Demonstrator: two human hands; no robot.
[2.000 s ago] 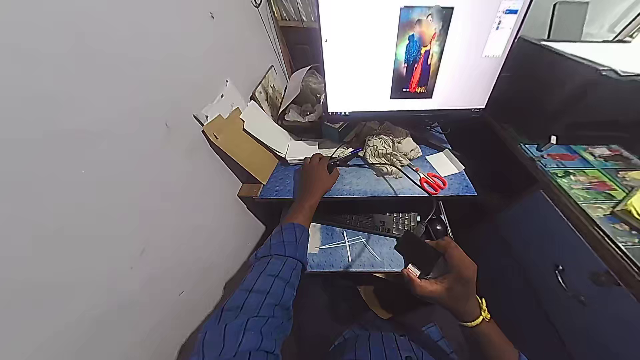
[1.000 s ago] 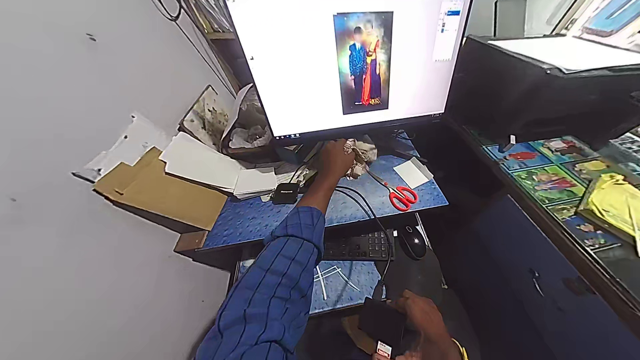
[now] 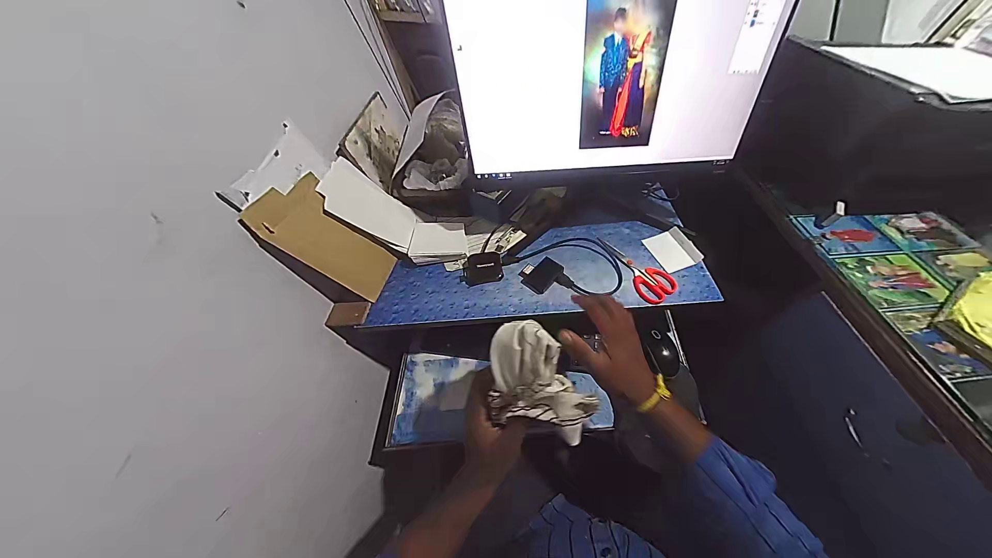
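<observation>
A crumpled pale cloth (image 3: 531,380) is gripped in my left hand (image 3: 492,434), above the lower keyboard shelf. My right hand (image 3: 616,349) is raised just right of the cloth with fingers apart, holding nothing, near the black mouse (image 3: 661,353). On the blue desk top (image 3: 434,298) beyond my hands lie a black device with a cable (image 3: 542,275), a small black box (image 3: 483,267) and scissors with red handles (image 3: 655,285). The keyboard is mostly hidden behind the cloth and my right hand.
A monitor (image 3: 527,116) showing a picture stands at the back. Left of it are a brown cardboard piece (image 3: 318,240), white cards (image 3: 372,205) and a bin with plastic (image 3: 434,174). A white paper (image 3: 673,249) lies by the scissors. Right is a counter with photos (image 3: 891,279).
The cloth, earlier on the desk top, is now in my left hand, drawn back toward me. The black device my right hand held now lies on the desk, and that hand is empty.
</observation>
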